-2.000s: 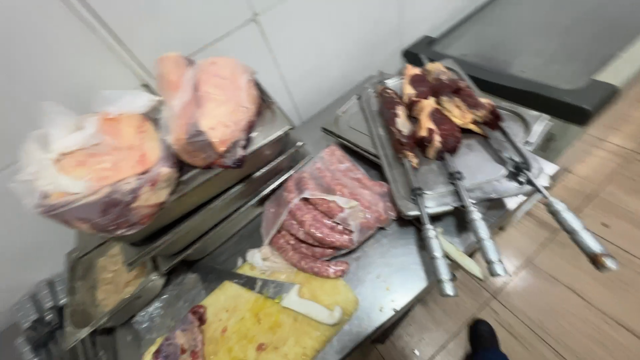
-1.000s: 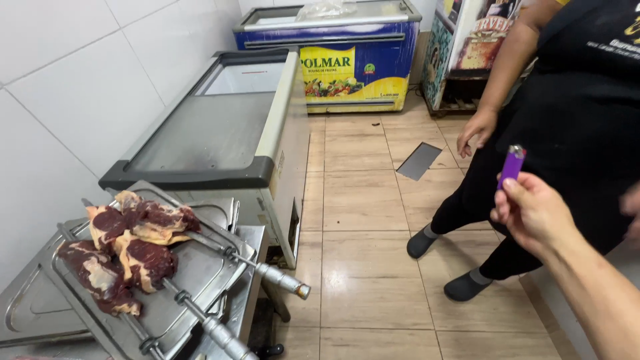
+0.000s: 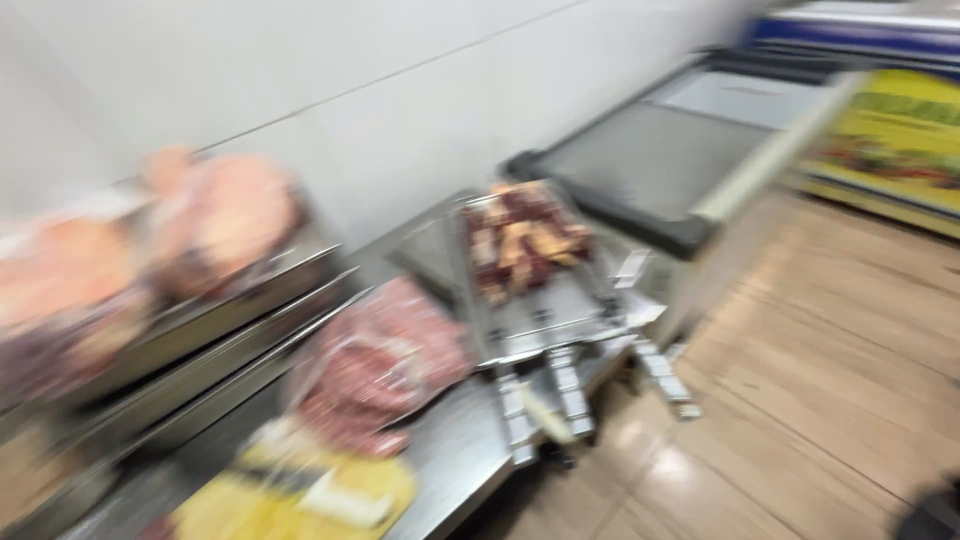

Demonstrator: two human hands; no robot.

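Neither of my hands shows now. Skewered chunks of raw meat (image 3: 525, 240) lie on a metal tray (image 3: 517, 349), and the skewers' metal handles (image 3: 572, 394) reach over the table's edge. To their left, raw sausages in a clear plastic bag (image 3: 382, 360) rest on the steel table (image 3: 457, 442). A white-handled knife (image 3: 349, 501) lies on a yellow cutting board (image 3: 277, 517) at the bottom. Large pieces of fatty meat in plastic (image 3: 229, 217) sit on stacked steel pans (image 3: 225, 337) at the left. The view is blurred.
A chest freezer with a grey lid (image 3: 652, 157) stands behind the tray, against the white tiled wall (image 3: 420, 112). Farther right is a blue and yellow freezer (image 3: 892, 135). Brown tiled floor (image 3: 787, 360) runs along the right, with a dark blurred shape (image 3: 930, 514) at its lower corner.
The view has swung left, back to the table. The hand with the purple lighter and the other person, both seen a second ago, are out of view.
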